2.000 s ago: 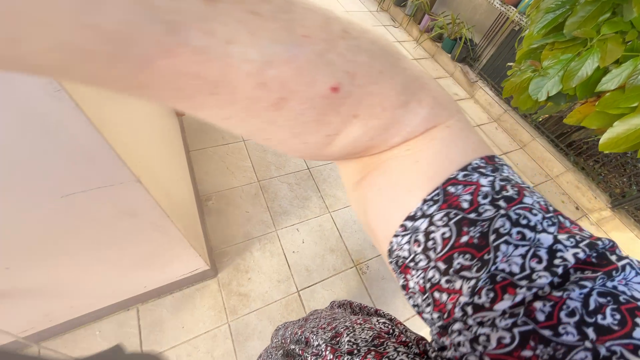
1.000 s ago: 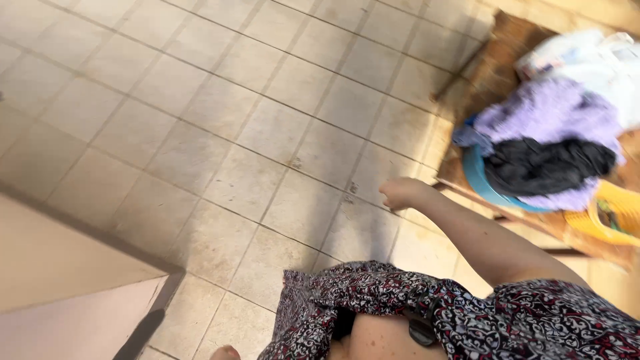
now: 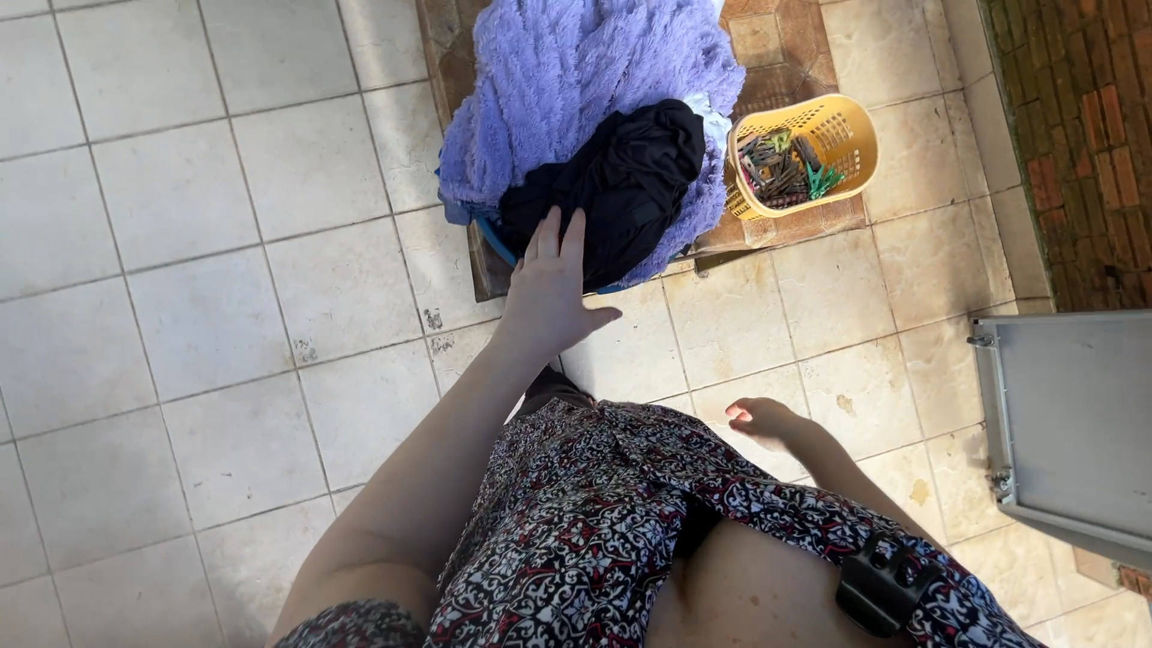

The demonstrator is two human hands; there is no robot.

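My left hand (image 3: 551,292) reaches over the near rim of a blue basin, fingers apart, its fingertips at a bundle of black cloth (image 3: 621,189); whether they touch it I cannot tell. Around and behind the black cloth lies a fluffy purple towel or blanket (image 3: 585,67), which hides most of the blue basin (image 3: 493,241). My right hand (image 3: 763,421) hangs lower right over the tiles, fingers partly curled, with nothing seen in it. A yellow plastic basket (image 3: 850,144) to the right of the laundry holds many clothespins (image 3: 776,171), some of them green.
The basin and basket stand on a low brown tiled table (image 3: 756,236). Pale floor tiles (image 3: 207,306) surround it. At the right are a grey metal-framed panel (image 3: 1071,423) and a strip of mossy brick (image 3: 1080,180).
The view has swung toward the laundry and the basket. My left hand is now out at the black cloth. A white bag seen behind the laundry earlier is mostly out of view.
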